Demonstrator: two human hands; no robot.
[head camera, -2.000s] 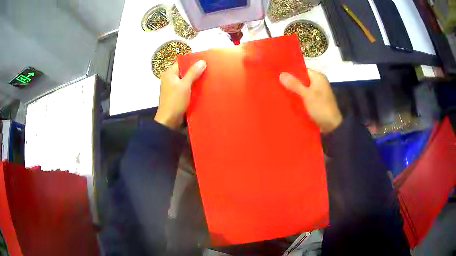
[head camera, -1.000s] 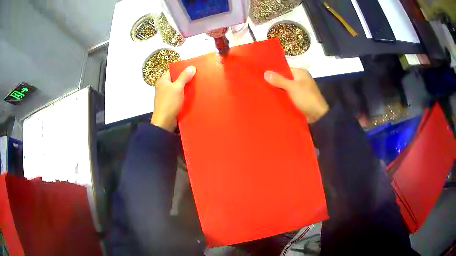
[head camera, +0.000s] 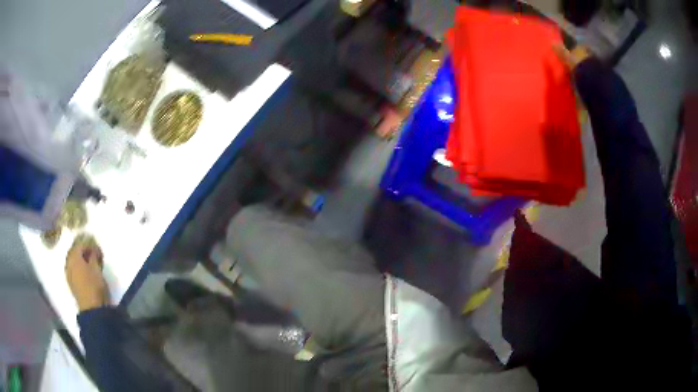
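Red cover boards (head camera: 514, 107) lie in a slightly uneven pile on a blue stool (head camera: 436, 203) at the right. My right hand (head camera: 578, 55) is at the pile's far right edge, small and blurred; its fingers are partly hidden, and whether it grips a board cannot be told. My left hand (head camera: 86, 274) is at the white table's (head camera: 180, 180) near left part, fingertips down at a round well of gold pieces (head camera: 84, 243). Whether it pinches a piece cannot be seen.
The press head with its blue panel (head camera: 27, 180) stands at the left edge. Another round well (head camera: 177, 118) and a clear bag of gold pieces (head camera: 132, 90) are beyond it. A yellow stick (head camera: 221, 38) lies on black sheets (head camera: 237, 65). My legs fill the lower middle.
The view has swung right. Both hands have left the single board that they held at the press: my right hand has moved to the right pile, my left to the left well.
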